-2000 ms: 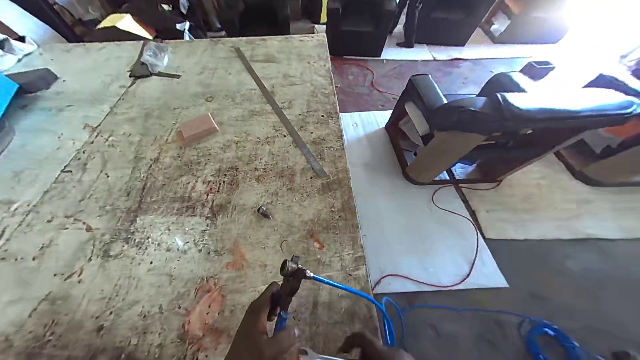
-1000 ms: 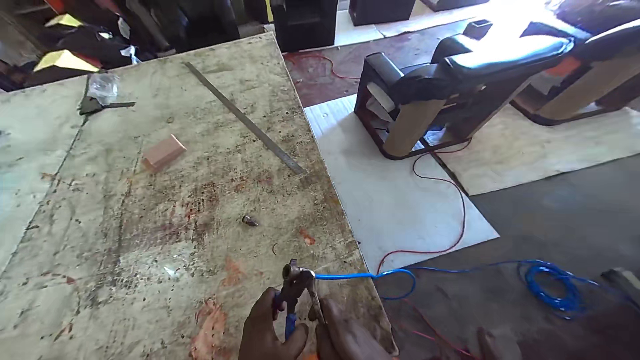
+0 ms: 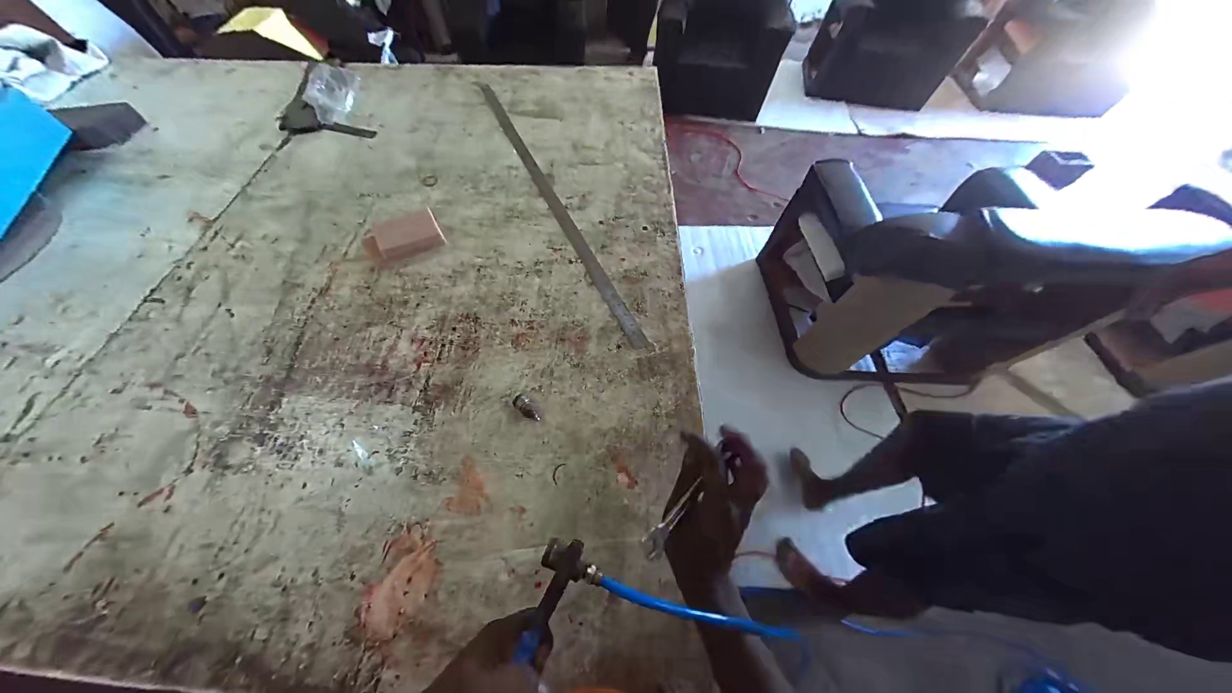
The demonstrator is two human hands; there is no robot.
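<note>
My left hand (image 3: 500, 650) grips the blue handle of a dark metal air tool (image 3: 558, 577) at the bottom of the view. A blue air hose (image 3: 674, 608) runs from its brass fitting off the table's right edge. My right hand (image 3: 712, 500) is up by that edge, with a small metal wrench (image 3: 674, 520) held against the palm. A small dark metal fitting (image 3: 526, 407) lies on the worn wooden table (image 3: 318, 481), ahead of the tool. Farther off lie a long steel ruler (image 3: 568, 221) and a pinkish block (image 3: 406, 237).
A person (image 3: 1039, 520) in dark clothes stands close at the right. Behind are an unfinished armchair frame (image 3: 866, 279) and more dark seats (image 3: 722, 58). A clear plastic bag (image 3: 330, 91) lies at the far side of the table, and a blue item (image 3: 24, 154) at the left.
My right hand has moved away from the air tool, up and to the right, with the wrench. A person has come into view at the right.
</note>
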